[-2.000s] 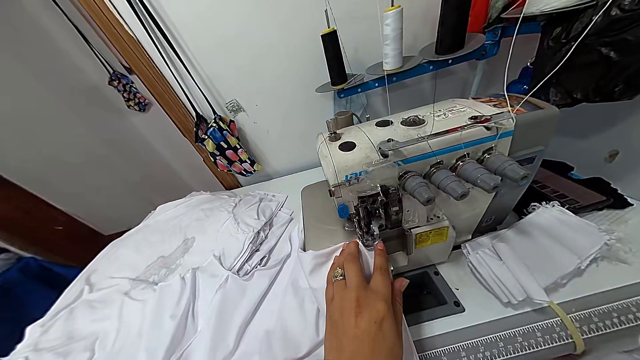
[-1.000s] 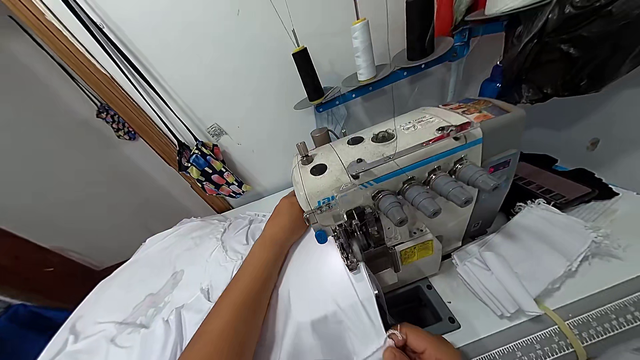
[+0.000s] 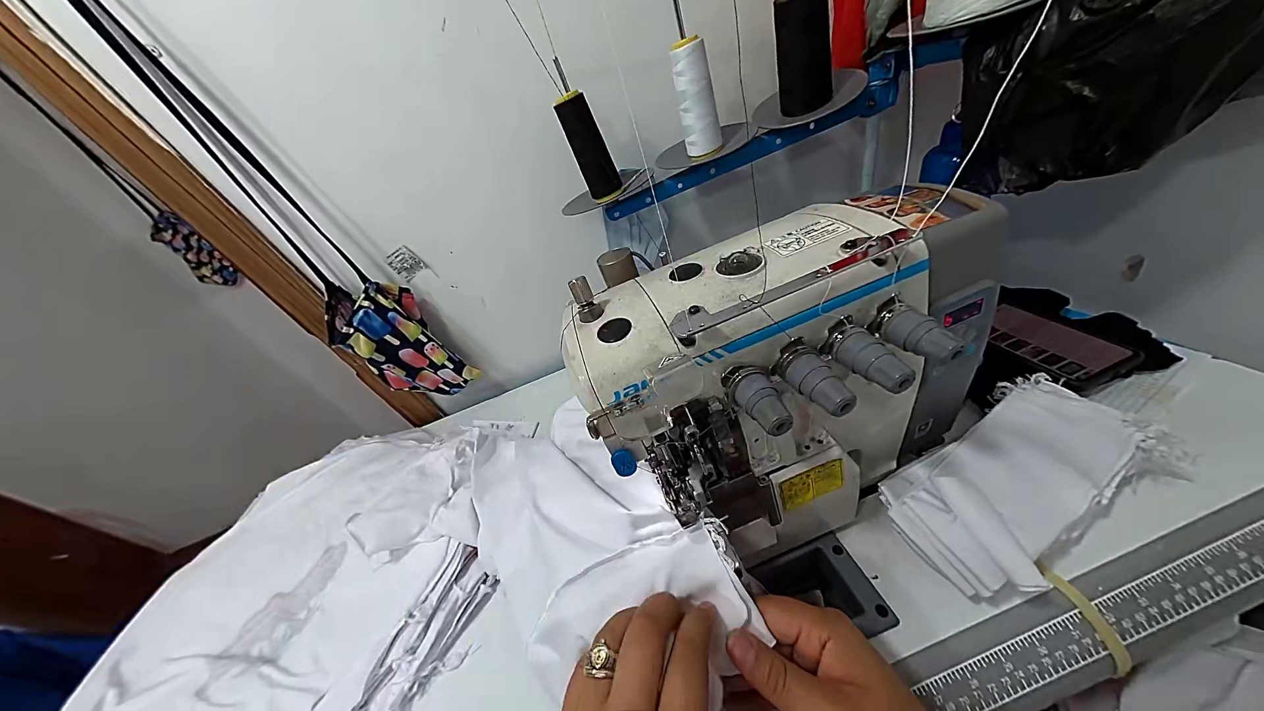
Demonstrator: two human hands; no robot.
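White fabric runs under the presser foot area of a Jack overlock sewing machine. My left hand, with a ring on one finger, rests on this fabric just in front of the needle area, its fingers bent onto the cloth. Close beside it on the right, my right hand pinches the fabric's edge between thumb and fingers. The fingertips underneath the cloth are hidden. More white cloth pieces lie spread over the left of the table, some stacked with frayed edges.
A stack of white cut pieces lies right of the machine, near a measuring tape along the table edge and a yellow band. Thread cones stand on a blue rack behind. A patterned cloth pouch hangs at the wall.
My left hand, reaching behind the needle area a second ago, is now in front of it on the fabric. My right hand is now close beside it at the cloth's edge.
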